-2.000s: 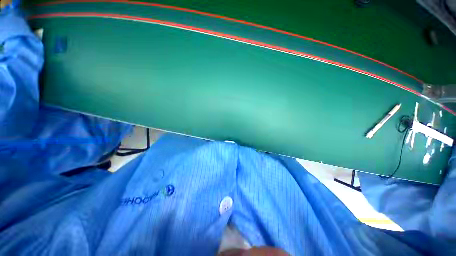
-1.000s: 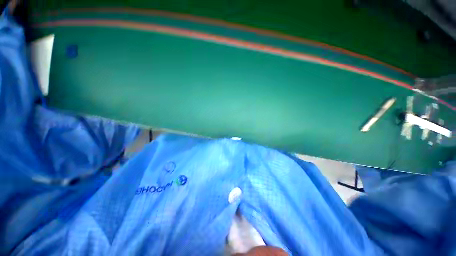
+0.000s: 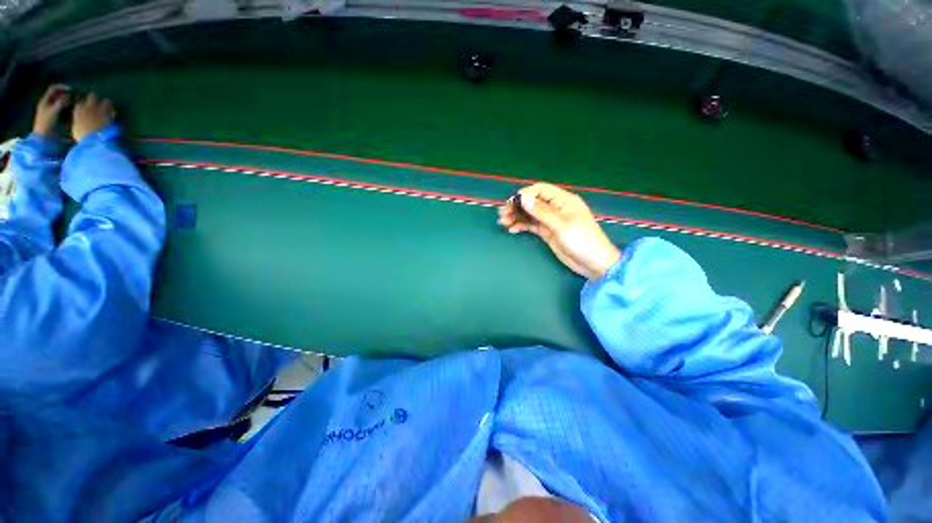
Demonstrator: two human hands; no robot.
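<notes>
My right hand (image 3: pixel 557 225) is over the red lines between bench edge and conveyor belt. Its fingertips hold a small dark round unit (image 3: pixel 518 202), partly hidden by the fingers. Other dark round units lie on the green conveyor belt (image 3: pixel 337 112): one at top centre (image 3: pixel 476 67), one with a reddish face to its right (image 3: pixel 712 106), and one at far right (image 3: pixel 865 145). My left hand is not in view.
The bench edge (image 3: pixel 388 276) holds a blue square (image 3: pixel 186 216) at left, a pale pen-like stick (image 3: pixel 785 304) and a white bracket (image 3: pixel 884 327) at right. Two hands of a neighbouring worker (image 3: pixel 77 114) are at far left. An aluminium rail (image 3: pixel 409 14) carries black blocks (image 3: pixel 621 19).
My right hand has come into view holding the small dark unit. The view has tilted up, showing more of the belt, the rail and the neighbour's hands.
</notes>
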